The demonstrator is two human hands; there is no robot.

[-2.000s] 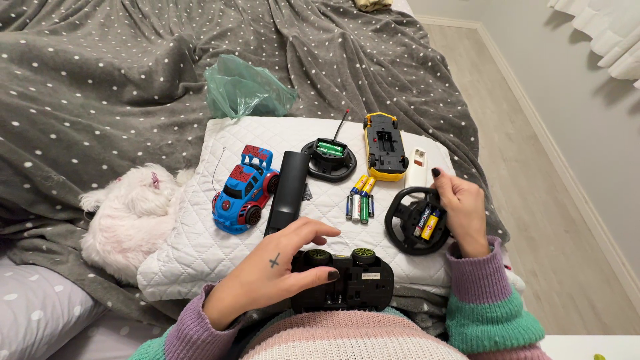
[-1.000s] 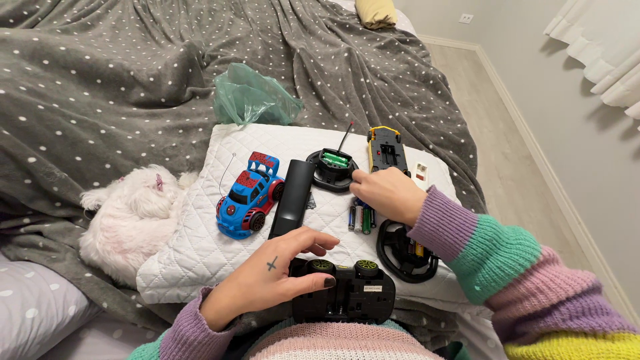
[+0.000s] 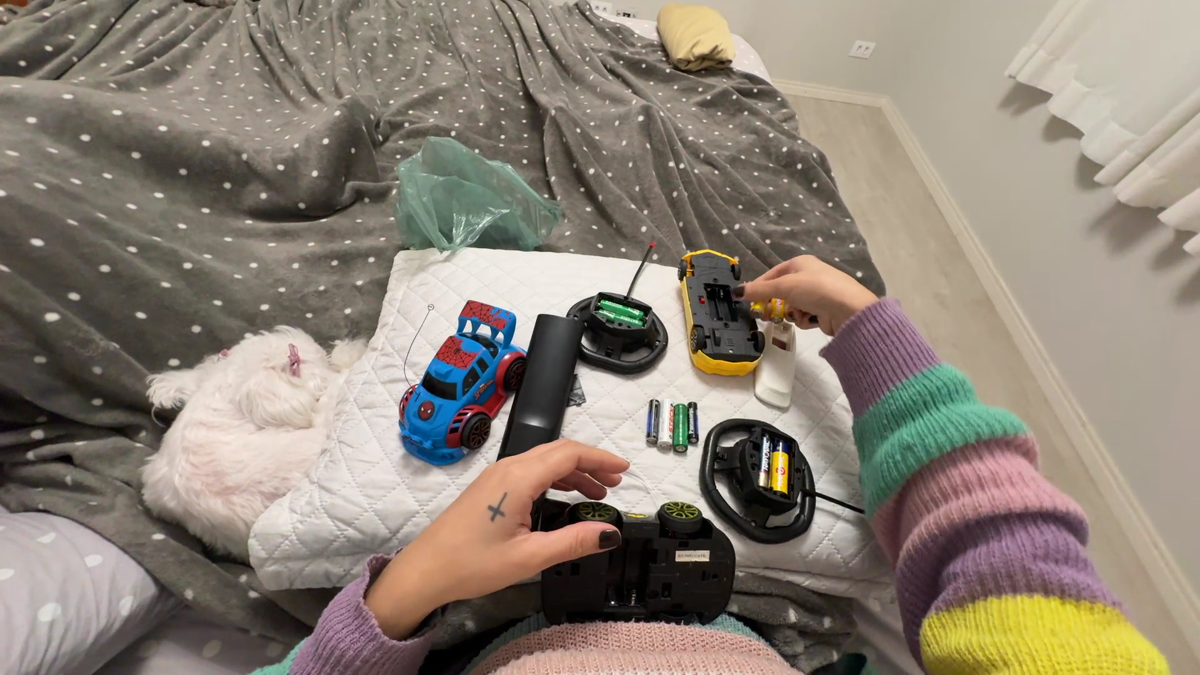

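Observation:
My right hand holds yellow AA batteries beside an upturned yellow toy car, whose battery bay is uncovered. My left hand rests with fingers apart over the edge of an upturned black toy car at my lap; whether it grips the car is unclear. Several loose batteries lie in a row on the white quilted pillow. A black steering-wheel controller at the right has batteries in its bay. Another steering-wheel controller with an antenna holds green batteries.
A blue and red toy car and a long black plastic piece lie on the quilted pillow. A white remote is by the yellow car. A white fluffy dog lies left; a green plastic bag is behind.
My right hand has moved from the right steering-wheel controller to the loose batteries, then to the yellow car. Yellow batteries from the group on the pillow are now in it.

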